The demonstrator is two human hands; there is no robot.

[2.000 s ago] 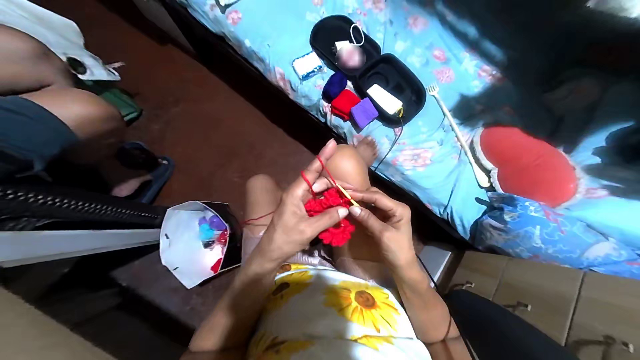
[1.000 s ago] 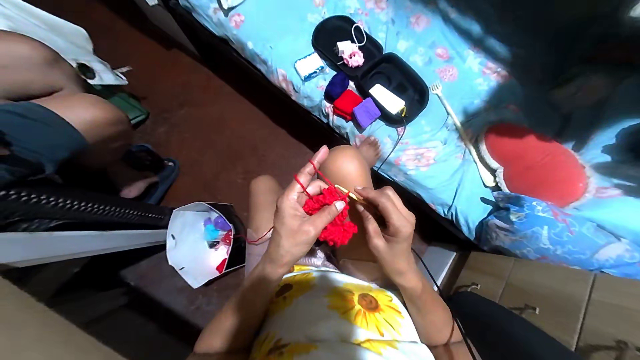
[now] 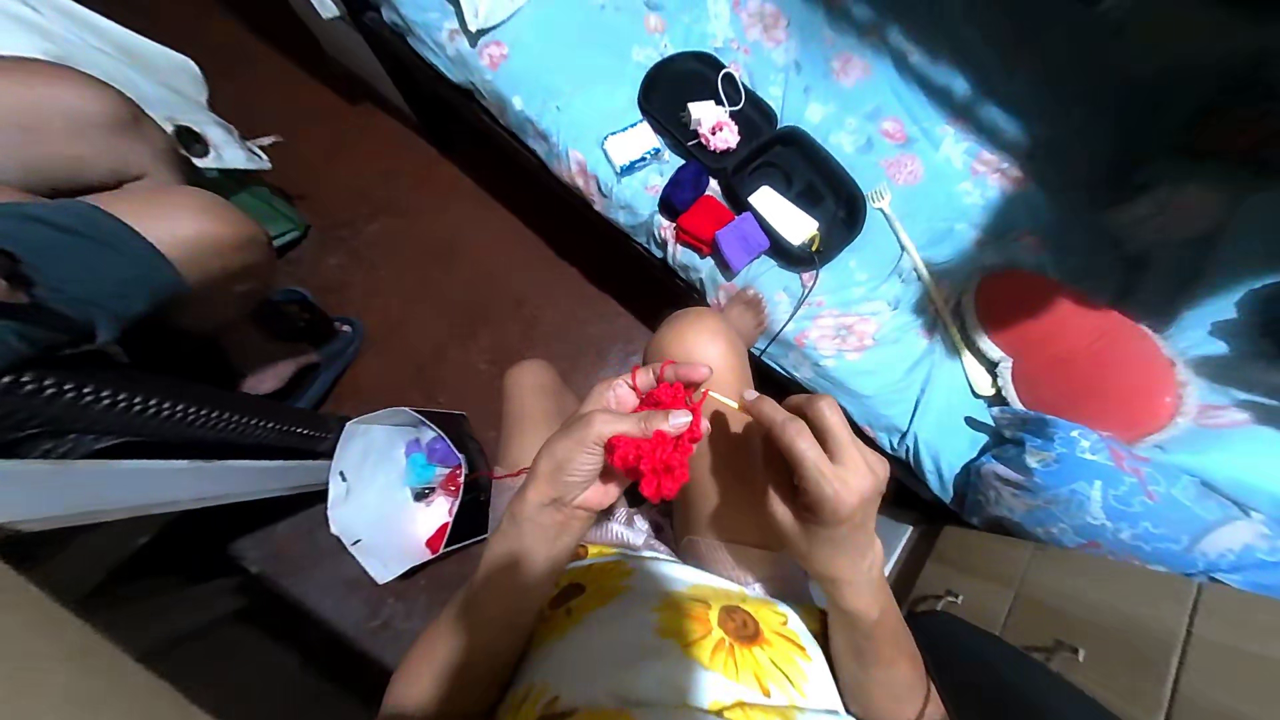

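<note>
My left hand (image 3: 590,450) pinches a piece of red crochet work (image 3: 660,445), its thumb on the front, with a loop of red yarn over its fingers. A strand of red yarn (image 3: 510,473) runs from the hand toward a white box on the left. My right hand (image 3: 825,475) grips a thin yellowish crochet hook (image 3: 722,400), whose tip meets a red loop at the upper right edge of the work. Most of the hook's handle is hidden by the right hand. Both hands are above my lap.
The white box (image 3: 375,510) holds coloured bits. On the floral bed lie an open black case (image 3: 845,190), a red bundle (image 3: 703,222), a purple bundle (image 3: 742,243), a back scratcher (image 3: 935,290) and a red cushion (image 3: 1080,350). Another person's bare legs (image 3: 170,235) are at left.
My right hand has drawn away from the left to the right, with the hook pulled out toward the work's edge. My left index finger, raised earlier, is now bent lower over the work.
</note>
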